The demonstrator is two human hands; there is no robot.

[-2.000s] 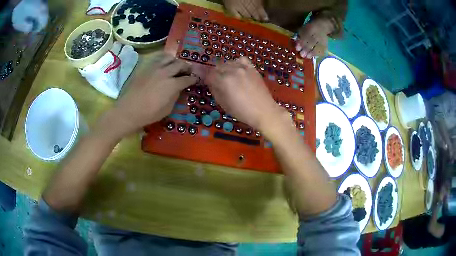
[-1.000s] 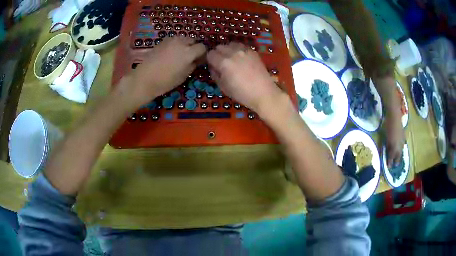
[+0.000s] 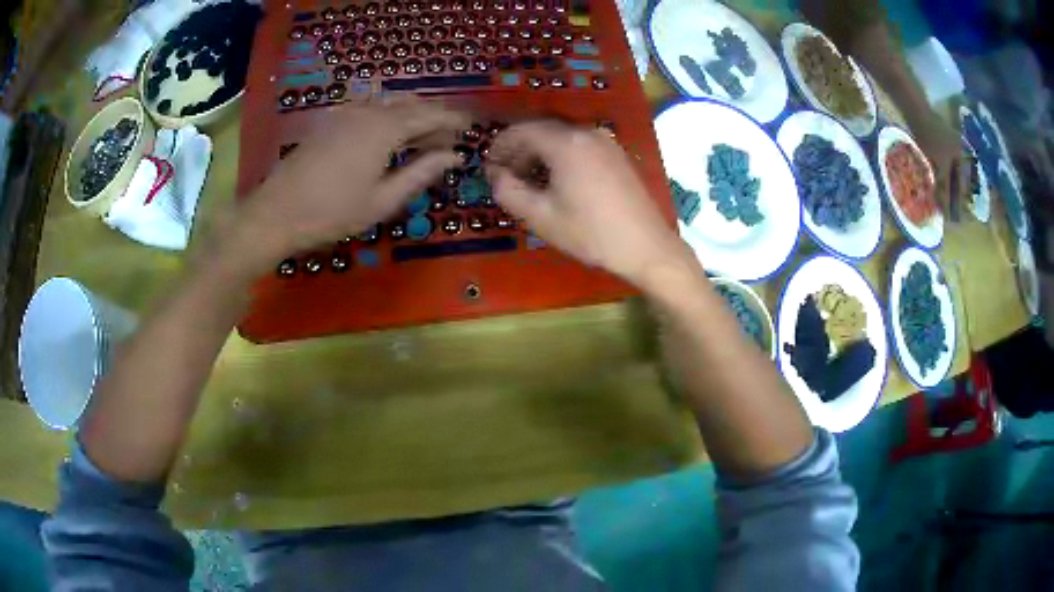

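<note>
The large red-orange keycap tray [image 3: 347, 303] lies in front of me, with rows of dark round seats with bright glints in two keyboard layouts. Loose round teal keycaps [image 3: 420, 226] sit on the nearer layout, partly under my hands. My left hand [image 3: 358, 162] is blurred over the left middle of the nearer layout, fingers pointing right. My right hand [image 3: 561, 191] is over its middle right, with thumb and fingers curled close together. Whether either hand holds a keycap cannot be made out. A dark spacebar keycap [image 3: 454, 248] lies at the bottom of the nearer layout.
Plates of teal [image 3: 734, 185], blue [image 3: 830, 182], orange [image 3: 911, 183] and black and yellow caps [image 3: 841, 310] stand right. At left are a white tub [image 3: 64, 353], white gloves [image 3: 168, 202], a bowl of dark shiny pieces [image 3: 106, 156] and a bowl of black pieces [image 3: 208, 58].
The view has shifted, so the tray sits higher and further left. The other person's arm has moved back from the plates at right. My hands stay over the nearer layout, with fewer loose teal keycaps visible.
</note>
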